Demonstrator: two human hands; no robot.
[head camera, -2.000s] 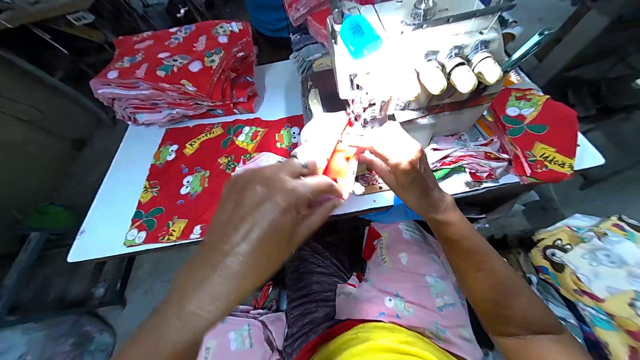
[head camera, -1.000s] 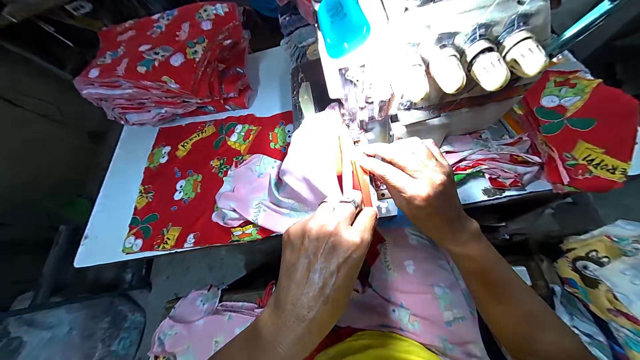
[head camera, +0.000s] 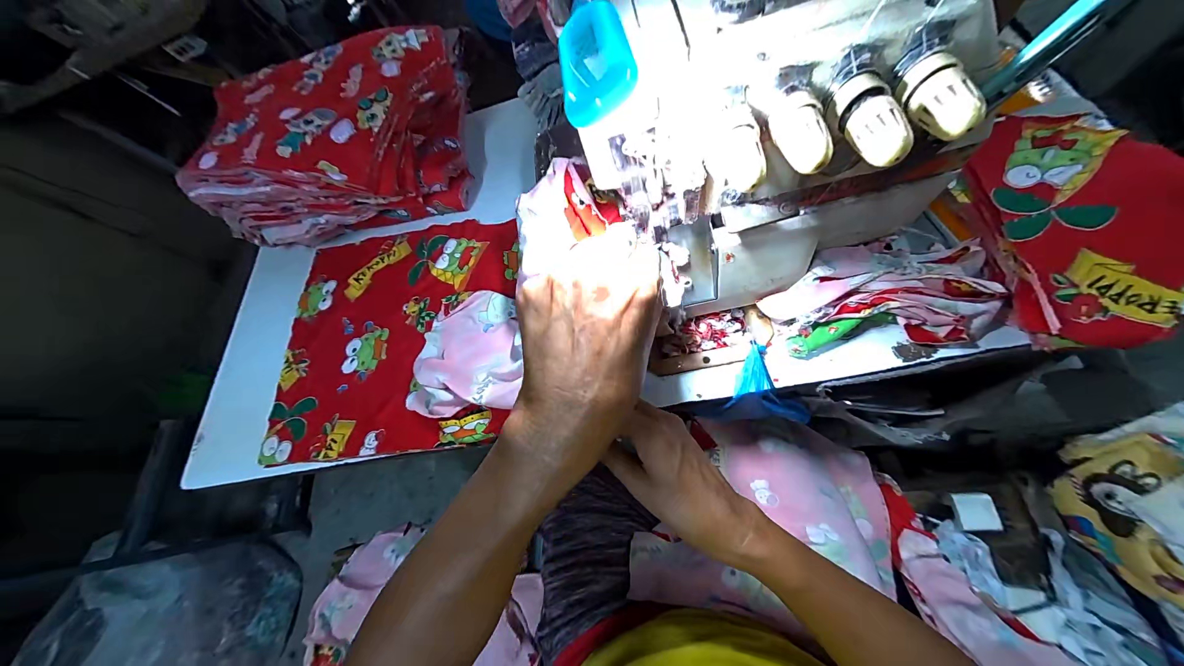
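Under the bright lamp of a sewing machine (head camera: 777, 231), my left hand (head camera: 587, 324) lies back up over a pink and red printed cloth piece (head camera: 555, 208), close to the needle area. Its fingers are lost in glare, so its grip cannot be told. My right hand (head camera: 671, 462) is lower, at the table's front edge, beside and partly behind my left wrist; its fingertips are hidden. Left of my hands, a bunched pink cloth (head camera: 472, 356) rests on a flat red printed cloth (head camera: 370, 361).
A stack of red printed cloths (head camera: 342, 129) stands at the table's back left. Pink and red pieces (head camera: 897, 287) lie right of the machine, beside hanging red cloth (head camera: 1101, 231). Thread knobs (head camera: 869, 120) and a blue plastic tray (head camera: 597, 69) are on the machine. Pink cloth (head camera: 777, 499) covers my lap.
My right hand has moved from beside the needle area down toward my lap, below my left wrist. My left hand has moved up toward the machine, over the cloth.
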